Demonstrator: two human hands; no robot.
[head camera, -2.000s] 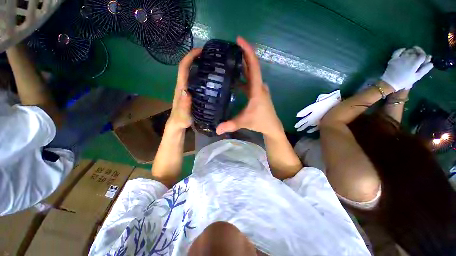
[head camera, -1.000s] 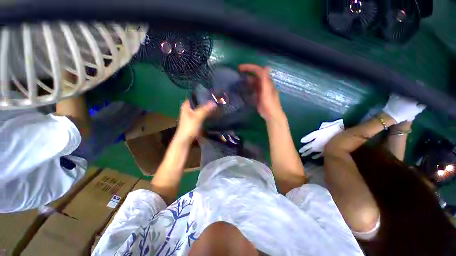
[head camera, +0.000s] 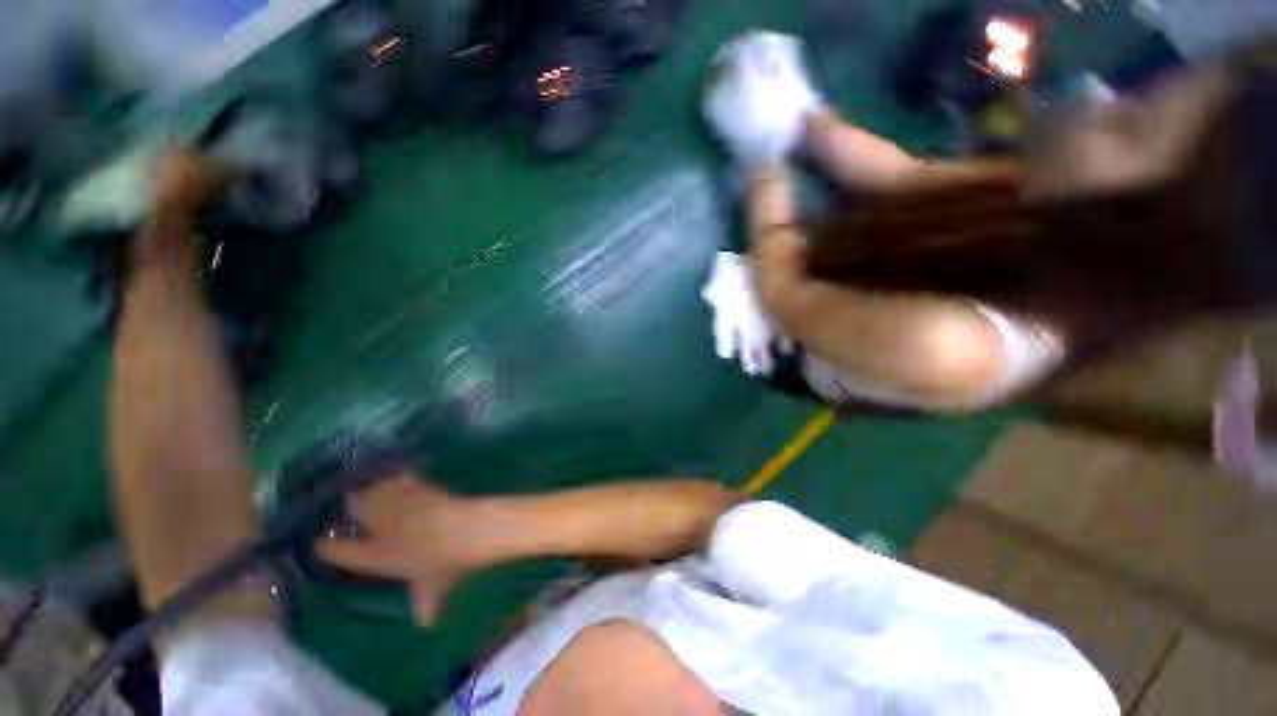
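Observation:
The head view is strongly blurred. A dark round thing (head camera: 333, 473), which looks like the small fan, is low left of centre, and its details are lost. My right hand (head camera: 399, 539) lies against its lower right side with fingers spread; whether it grips the fan is unclear. My left hand (head camera: 189, 185) is stretched far out to the upper left, beside a pale flat shape (head camera: 112, 193) and blurred dark and grey things. What it touches cannot be made out.
Dark fans (head camera: 567, 91) stand along the back of the green bench (head camera: 588, 336). At the right a neighbour's white-gloved hand (head camera: 763, 98) reaches in, and a loose white glove (head camera: 738, 315) lies by that arm. Cartons (head camera: 1043, 539) are at lower right. A dark cable (head camera: 210, 581) crosses lower left.
The view has swung left. My left hand has left the fan and reached out to the upper left. My right hand stays by the dark round thing. The overhead cream cage is out of view.

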